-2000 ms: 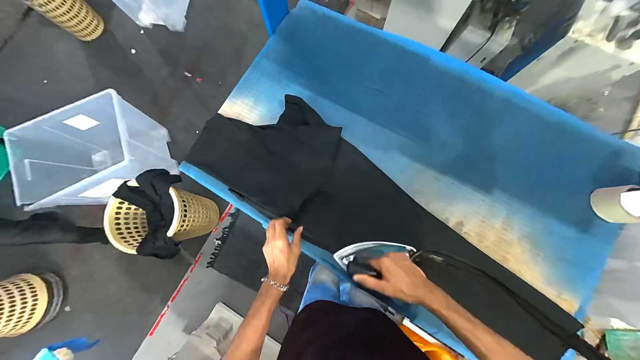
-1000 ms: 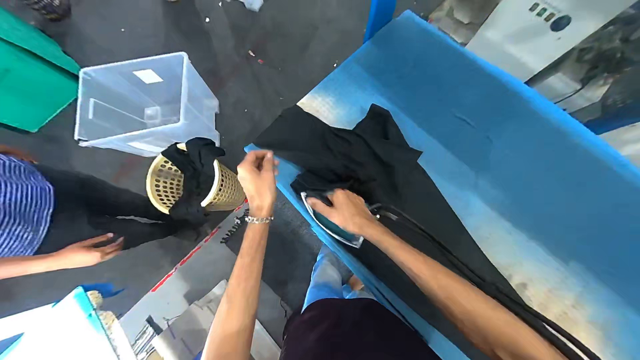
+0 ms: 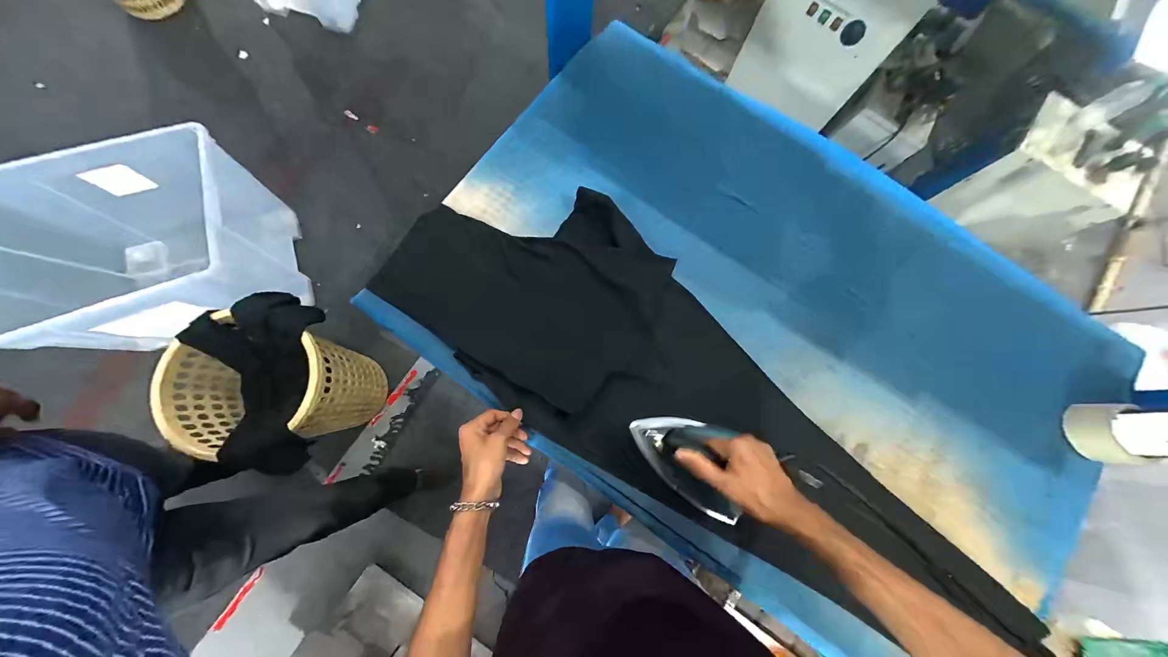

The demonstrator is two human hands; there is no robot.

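Black trousers (image 3: pixel 547 319) lie spread along the near side of a blue cloth-covered ironing table (image 3: pixel 776 210). My right hand (image 3: pixel 744 474) grips the handle of a steam iron (image 3: pixel 684 465), whose soleplate is on or just over the black cloth; its hose trails toward the lower right over the garment. My left hand (image 3: pixel 493 443), with a chain bracelet at the wrist, is at the table's near edge beside the cloth. Its fingers are loosely bent; whether they pinch the fabric edge cannot be told.
A yellow perforated plastic basket (image 3: pixel 351 383) with a black garment (image 3: pixel 269 365) over its rim stands left of the table. Behind it is a clear plastic bin (image 3: pixel 251 219). A person in a striped blue top (image 3: pixel 73 547) is at lower left. A roll (image 3: pixel 1090 433) sits at the table's right end.
The iron in my right hand has moved away from the near edge, further along the trousers. The bunched cloth near it now lies flatter. The other person has come closer to the basket.
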